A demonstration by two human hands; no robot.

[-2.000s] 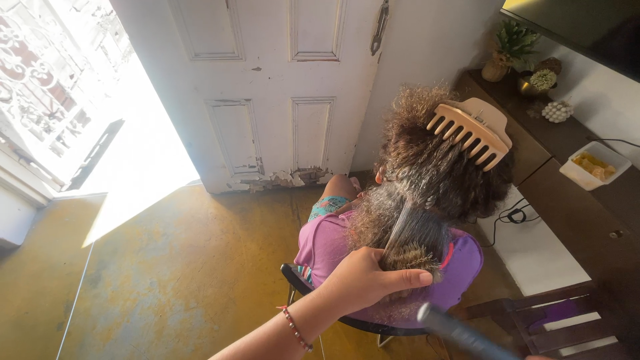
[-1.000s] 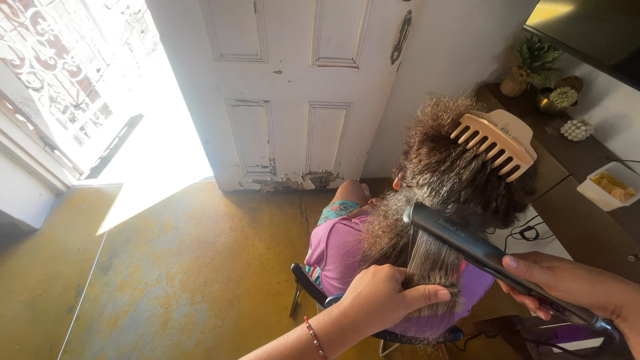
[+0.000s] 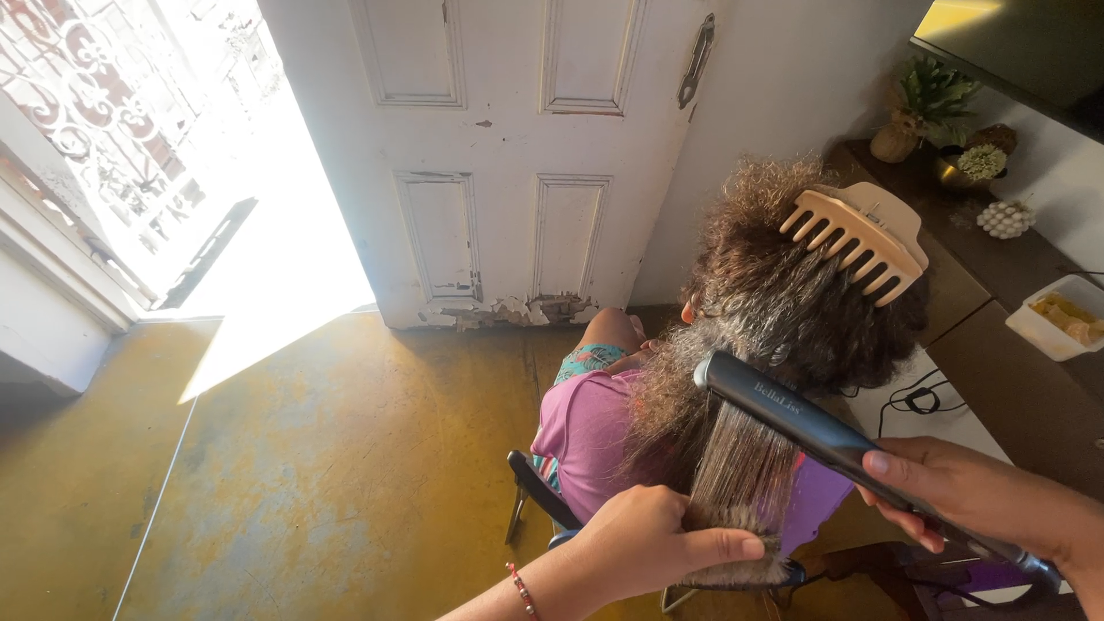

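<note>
A person in a pink top sits with their back to me, their curly hair (image 3: 776, 310) partly pinned up by a beige claw clip (image 3: 858, 237). My left hand (image 3: 655, 543) grips the lower part of a hair section (image 3: 742, 461), whose frizzy ends stick out around my thumb. In my right hand (image 3: 940, 487) is a dark hair straightener (image 3: 785, 418), its plates across the upper part of that section near the nape. The straightener's cord (image 3: 966, 595) trails from its handle at the lower right.
A white panelled door (image 3: 509, 147) stands beyond the person's folding chair (image 3: 539, 492). At right, a dark wooden cabinet (image 3: 992, 362) holds plants and a white plastic tub (image 3: 1056, 319) with yellow contents. Another cable (image 3: 918, 397) hangs beside it.
My right hand has brought the straightener up from the lower edge of the view onto the hair near the nape. My left hand keeps hold of the section.
</note>
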